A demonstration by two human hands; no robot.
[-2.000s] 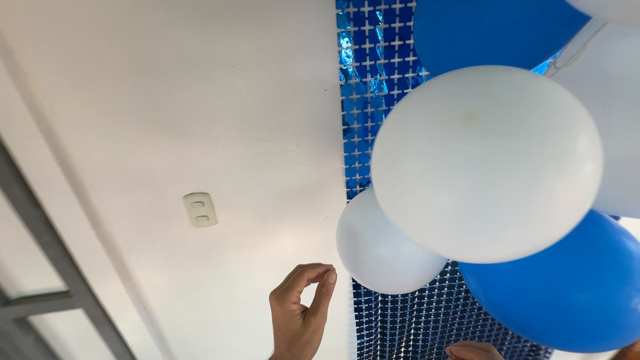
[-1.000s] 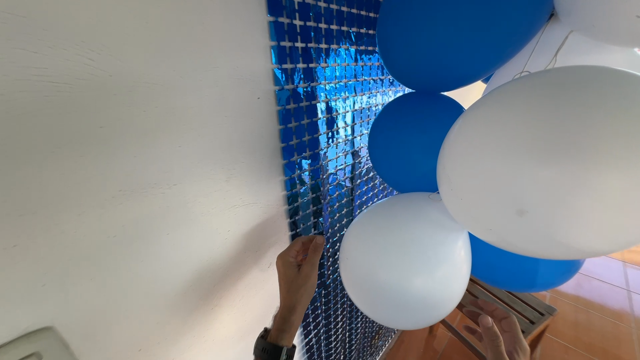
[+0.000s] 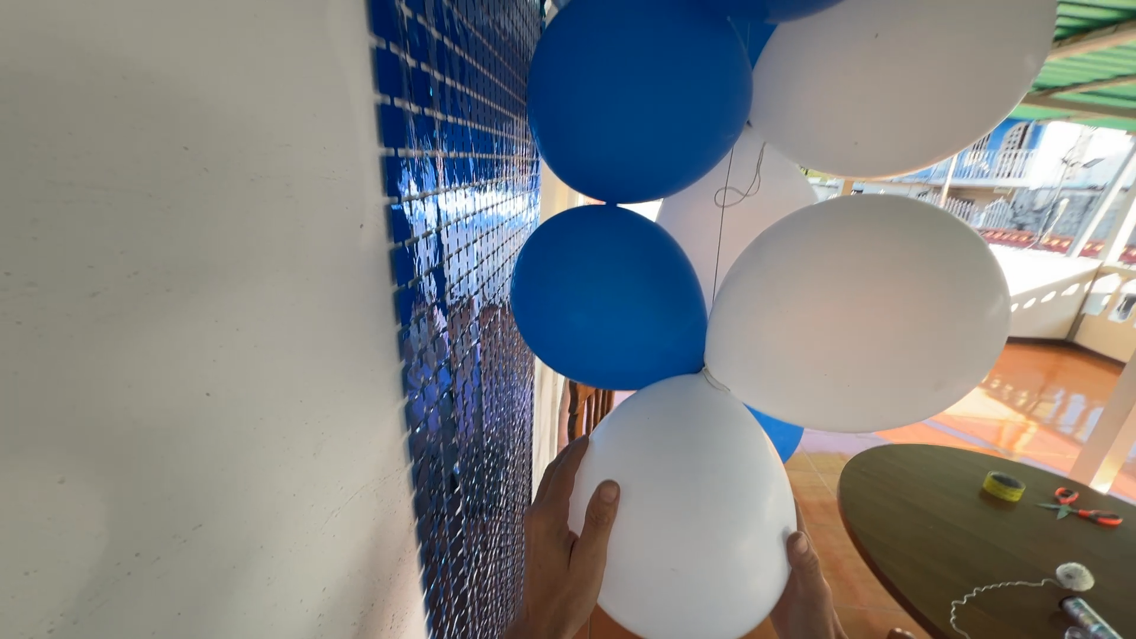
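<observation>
A white balloon point(image 3: 688, 515) at the bottom of a hanging balloon cluster is between my two hands. My left hand point(image 3: 572, 532) presses on its left side, thumb in front and fingers behind. Against its right side rests my right hand point(image 3: 806, 577), partly hidden by the balloon. Just above, a blue balloon point(image 3: 608, 297) and a larger white balloon point(image 3: 856, 311) meet it at a knot with string. Higher up hang another blue balloon point(image 3: 639, 98) and a white one point(image 3: 901, 80). A shiny blue foil curtain point(image 3: 461, 293) hangs left of the cluster.
A pale wall point(image 3: 195, 311) fills the left. At the lower right stands a round dark table point(image 3: 932, 515) with a roll of yellow tape point(image 3: 1004, 485), red-handled scissors point(image 3: 1081, 510) and a small ball of white string point(image 3: 1075, 577). A wooden chair point(image 3: 586, 413) is behind the balloons.
My left hand was at the foil curtain's edge a second ago and is now on the lowest white balloon. My right hand has come to its other side. The view has shifted considerably, showing the table.
</observation>
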